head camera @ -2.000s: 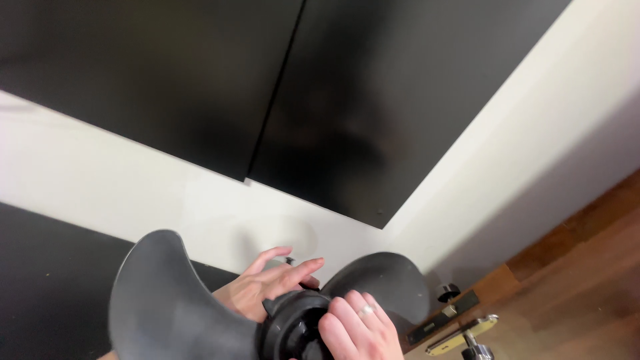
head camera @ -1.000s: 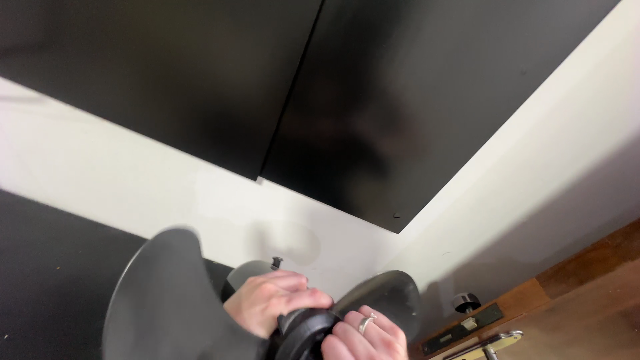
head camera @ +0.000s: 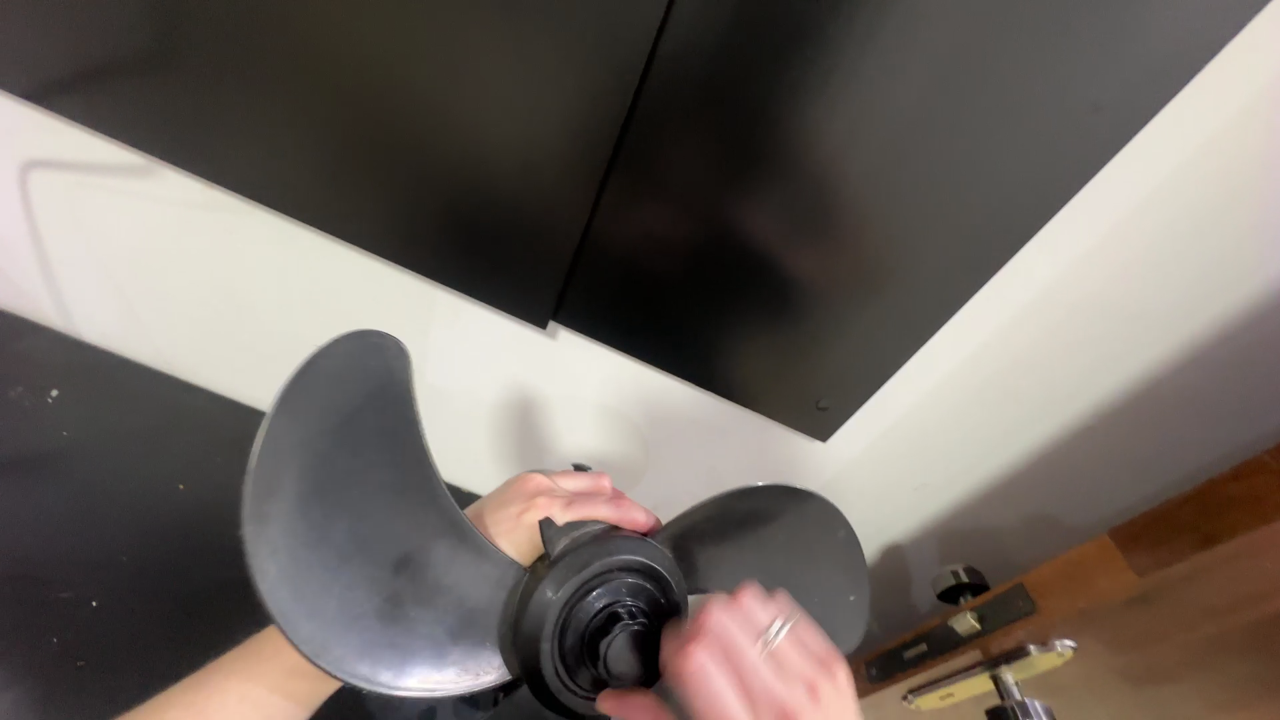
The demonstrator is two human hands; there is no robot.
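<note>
A black plastic fan blade assembly (head camera: 370, 530) is in the lower middle of the head view, its broad blades spread to left and right of a round hub. My left hand (head camera: 560, 505) reaches behind the left blade, its fingers curled over the back of the hub housing; the blade hides part of the forearm. At the hub's front, my right hand (head camera: 755, 655), with a ring on one finger, is blurred, its thumb and fingers at the central black knob (head camera: 627, 650). The blur hides exactly how the fingers meet the knob.
Glossy black cabinet doors (head camera: 420, 130) hang above, their lower edges near the fan. A white wall (head camera: 200, 250) runs behind. At left lies a dark surface (head camera: 100, 520) with small specks. At lower right is a wooden door (head camera: 1190, 610) with a lock plate and metal handle (head camera: 1020, 705).
My right hand has shifted from atop the hub to its right front side, uncovering more of the hub face. My left hand remains behind the hub.
</note>
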